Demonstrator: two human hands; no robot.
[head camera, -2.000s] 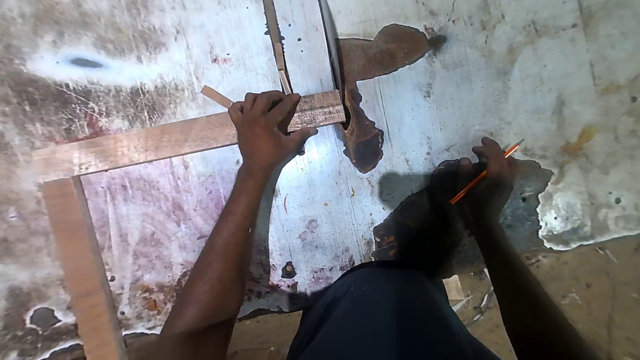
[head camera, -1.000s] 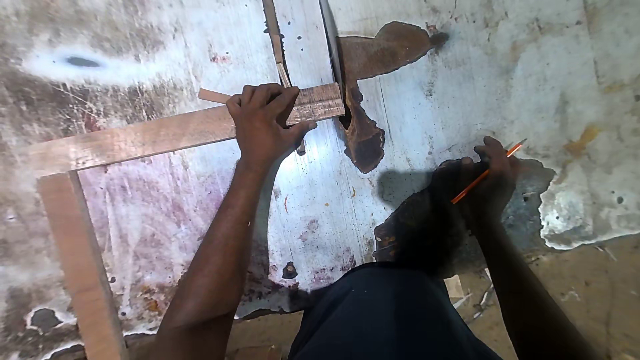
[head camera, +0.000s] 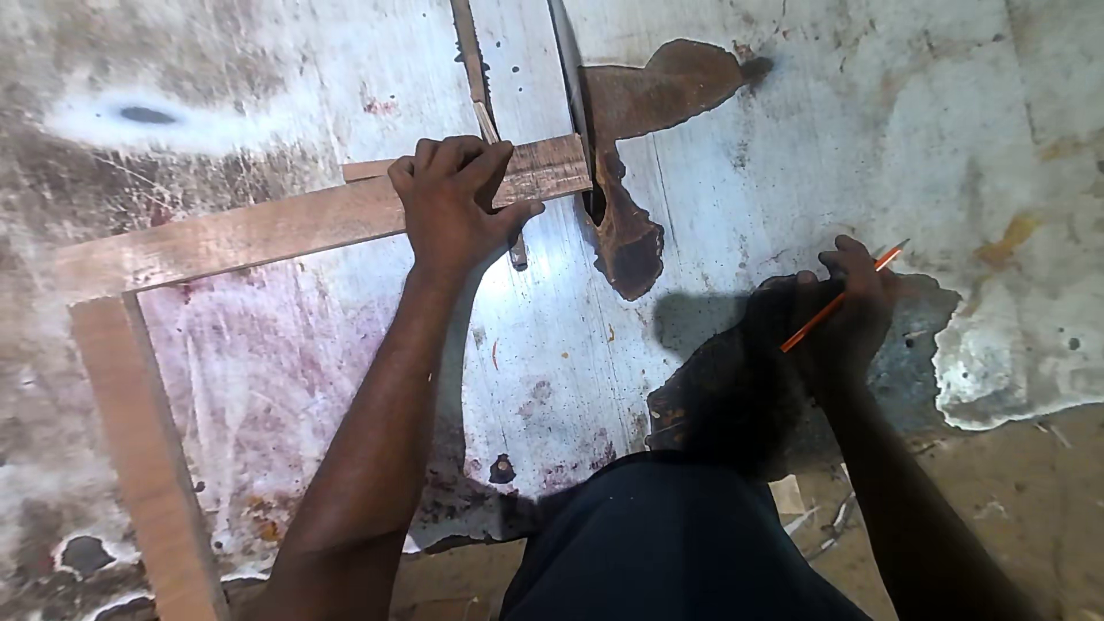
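My left hand (head camera: 457, 203) lies over a long wooden board (head camera: 276, 226), its fingers across the top face and the thumb at the near edge. The board's right end stops beside a dark slot in the worktop. A thin wooden strip (head camera: 366, 171) pokes out from behind the board, left of my fingers, and a small dark stub (head camera: 518, 255) shows below my thumb. My right hand (head camera: 849, 319), in shadow at the right, holds an orange pencil (head camera: 815, 322) with its tip to the upper right. A second board (head camera: 147, 448) meets the long one at the left, forming a corner.
The worn, pale worktop (head camera: 569, 345) has peeled, stained patches. A narrow slot with a sliver of wood (head camera: 486, 121) runs up from the board. A dark, thin curved edge (head camera: 571, 78) rises beside the board's end. The floor (head camera: 1026, 509) with scraps shows beyond the near edge.
The thin strip behind the board has tilted closer to level since the earliest frame, and the small stub has come into view below my left thumb. My right hand has hardly moved.
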